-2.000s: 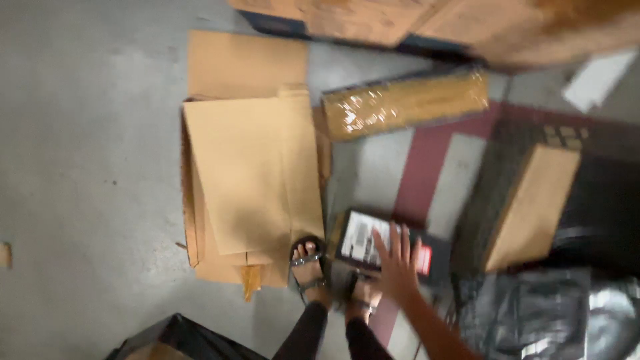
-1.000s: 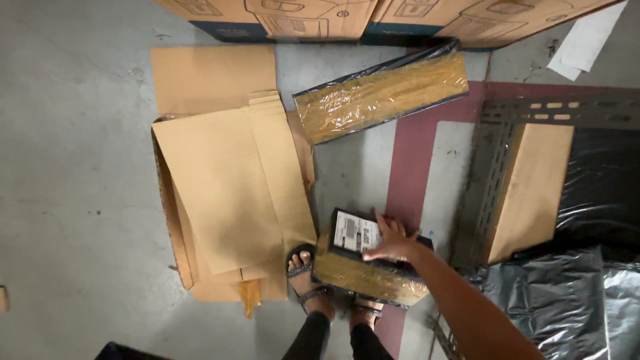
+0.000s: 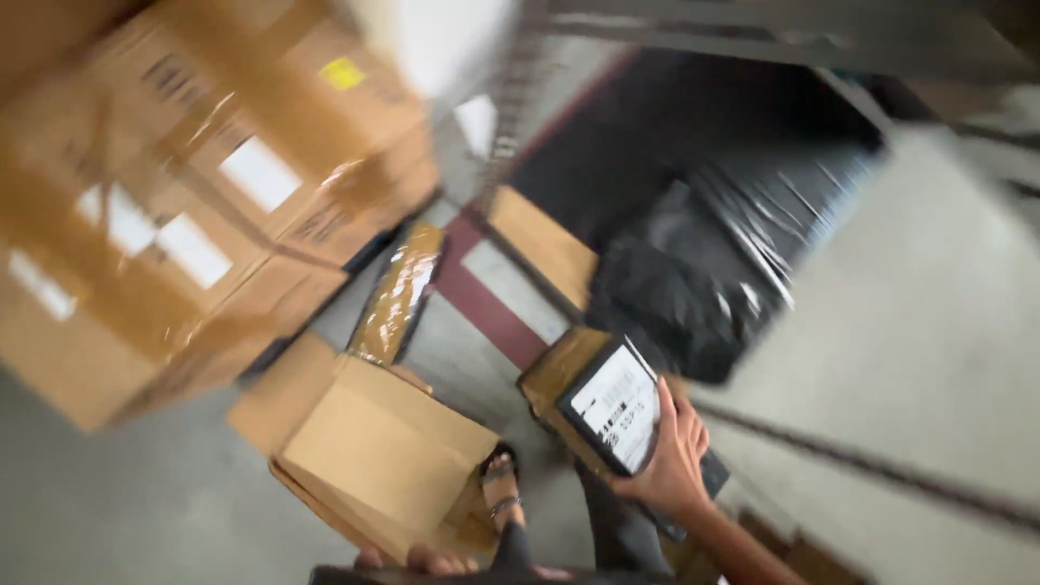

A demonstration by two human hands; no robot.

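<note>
My right hand [image 3: 670, 459] grips a taped cardboard parcel [image 3: 552, 390], its thumb and fingers across the black end that carries a white printed label [image 3: 621, 406]. The parcel is held up over my legs, its brown side turned to the left. At the bottom edge, the fingers of my left hand [image 3: 431, 561] are curled over the rim of a dark object [image 3: 487, 575], most of which is out of view. Flattened cardboard [image 3: 382, 439] lies on the floor beside my sandalled foot.
Large taped cartons [image 3: 203, 203] stand at the left. A long tape-wrapped package [image 3: 398, 292] lies on the floor near a dark red stripe [image 3: 487, 309]. Black plastic-wrapped goods [image 3: 691, 268] and a plain brown box [image 3: 544, 244] are at the upper right, by a perforated metal post [image 3: 508, 106].
The labelled parcel has come up from the floor by my feet in my right hand. My left hand has come into view at the bottom. The view has turned strongly.
</note>
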